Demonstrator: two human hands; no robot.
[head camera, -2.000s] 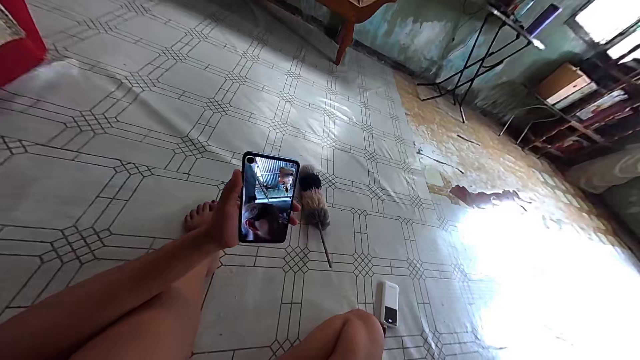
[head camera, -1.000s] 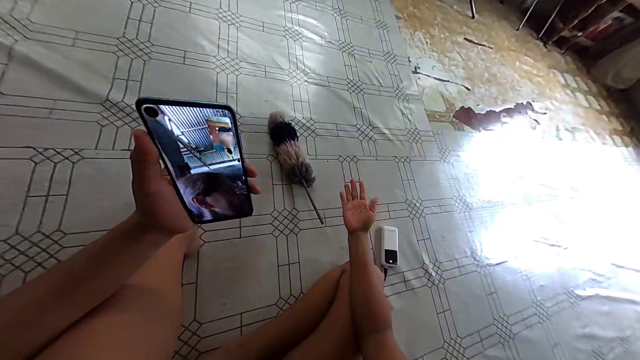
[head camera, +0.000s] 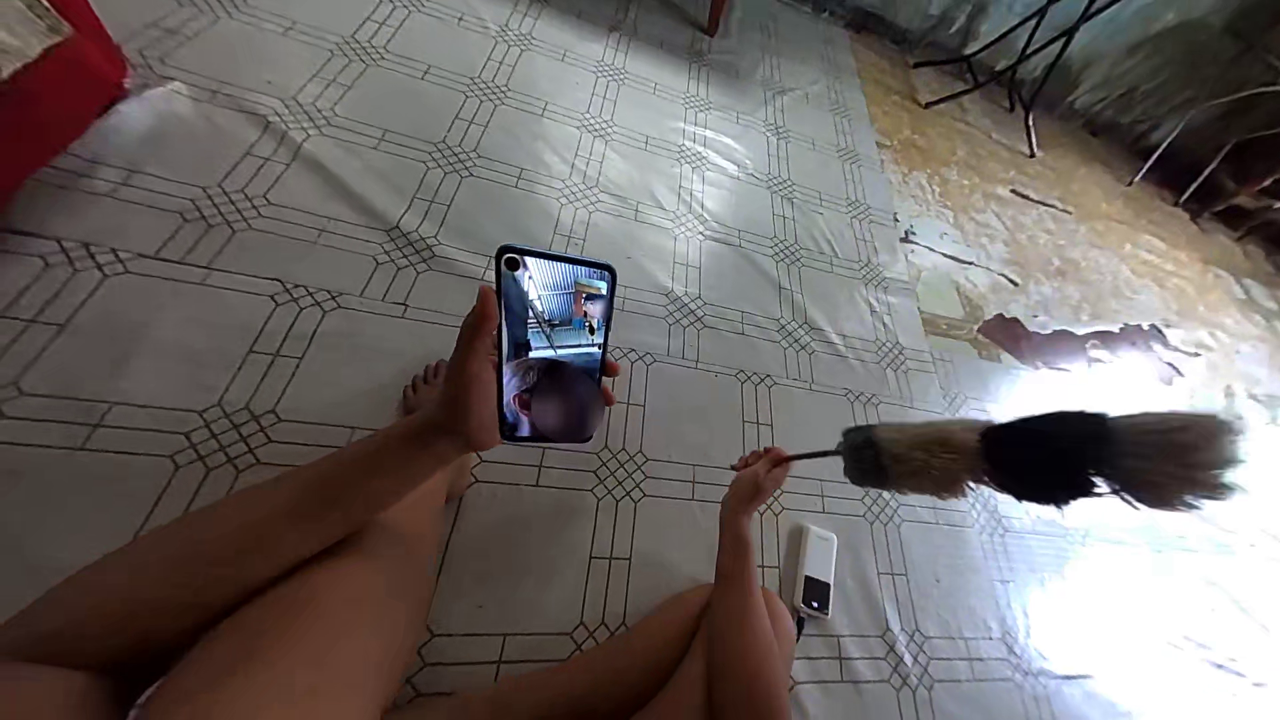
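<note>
A smartphone (head camera: 556, 345) with a lit screen is held upright in my left hand (head camera: 475, 375), the thumb along its left edge and fingertips showing at its right edge. Its screen shows a person's head and a corrugated wall. To the right, my right hand (head camera: 757, 478) grips the thin handle of a feather duster (head camera: 1040, 457). The duster points right, above the floor, with bands of grey, tan and black; its far end is blurred. On the floor just right of my right forearm lies a white power bank (head camera: 817, 570) with a dark display and a cable at its lower end.
My crossed legs (head camera: 300, 620) rest on patterned vinyl flooring (head camera: 540, 200). A red covered object (head camera: 85, 90) stands at the upper left. Worn bare floor (head camera: 960, 190) lies beyond the vinyl on the right, with a black metal stand's legs (head camera: 1015, 70) and a reddish-brown patch (head camera: 1090, 345).
My right hand, empty and open one second ago, now holds the feather duster, which lay on the floor between the phone and the power bank. My left hand still holds the phone.
</note>
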